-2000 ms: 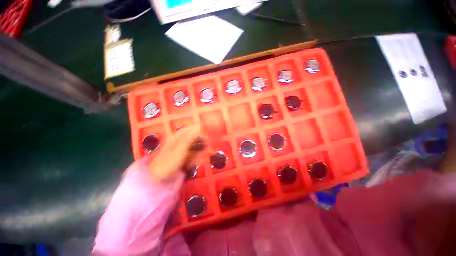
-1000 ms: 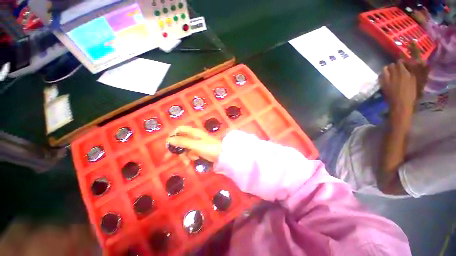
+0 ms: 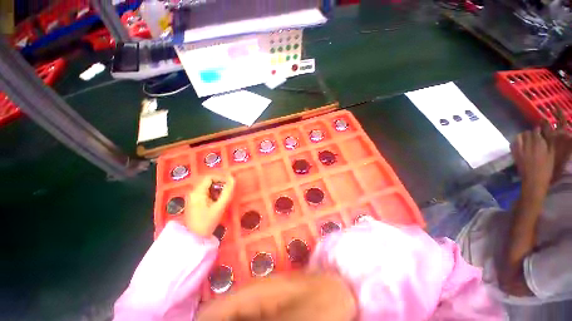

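Note:
The red-orange tray (image 3: 392, 210) lies in front of me, with round watch heads in many pockets. The far row shows silver patterned discs (image 3: 266, 145); nearer rows show mostly dark faces (image 3: 250, 219). My left hand (image 3: 206, 204) is over the left part of the second row, its thumb and fingers closed around a dark watch head (image 3: 216, 189) at that pocket. My right hand (image 3: 282, 298) is a brown blur over the tray's near edge. Its fingers are not distinct, and whether it holds anything cannot be told. It covers some near pockets.
A wooden strip (image 3: 238, 130) borders the tray's far side. Beyond it lie a blank white paper (image 3: 237, 106), a label strip (image 3: 152, 125) and a colour chart (image 3: 244, 59). A sheet with dark round pictures (image 3: 458, 122), another person's hands (image 3: 539, 150) and a second red tray (image 3: 539, 94) are at right.
My right hand has left the second row and drawn back to the tray's near edge. My left hand has come from the lower left onto the second row. The view has shifted, showing more bench beyond.

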